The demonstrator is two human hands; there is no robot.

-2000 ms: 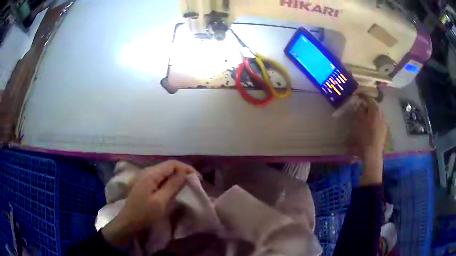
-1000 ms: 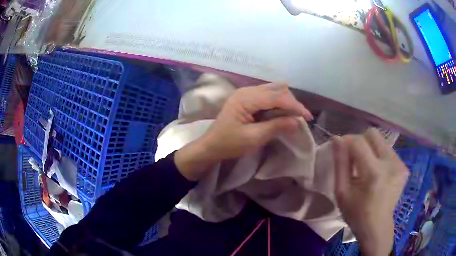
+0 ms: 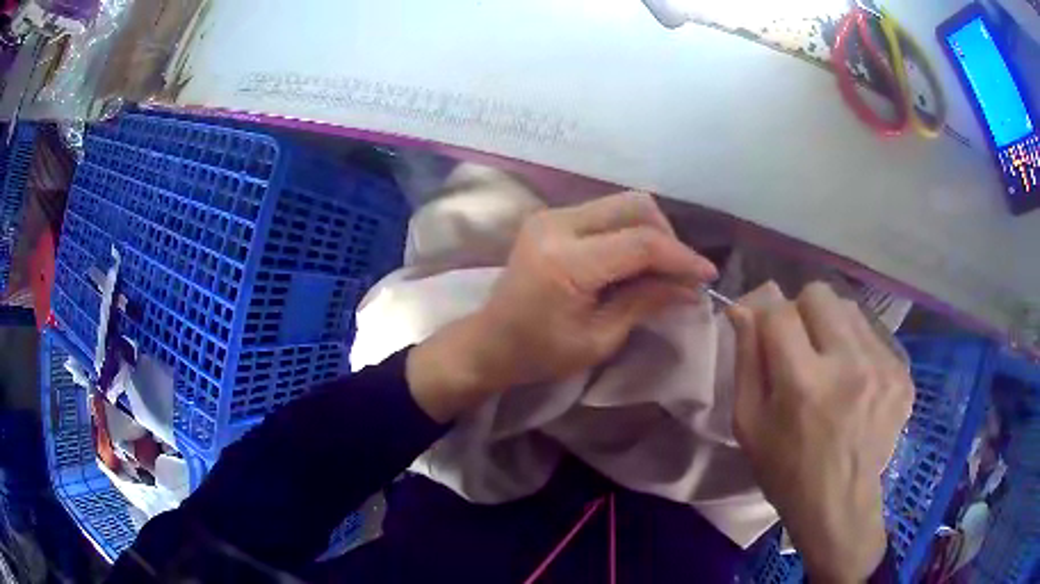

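Note:
A pale pinkish-beige garment piece point(image 3: 656, 382) lies bunched on my lap below the table edge. My left hand point(image 3: 593, 274) pinches the cloth near its upper edge. My right hand point(image 3: 815, 394) is close on the right, its fingertips at the same edge. A thin, light line, thread or a small tool, spans the short gap between the fingertips of both hands. The tips of the right fingers are partly hidden, so what they pinch is hard to make out.
The white table point(image 3: 456, 69) has a pink-purple edge. Scissors point(image 3: 872, 86) with red and yellow loops and a dark handheld device point(image 3: 992, 86) with a blue screen lie at upper right. Blue crates point(image 3: 171, 228) stand on both sides. Clear plastic hangs at far left.
The view has swung left and down from the machine. My right hand has come from the table's right side to the cloth. Over the last second, both hands moved closer together at the edge.

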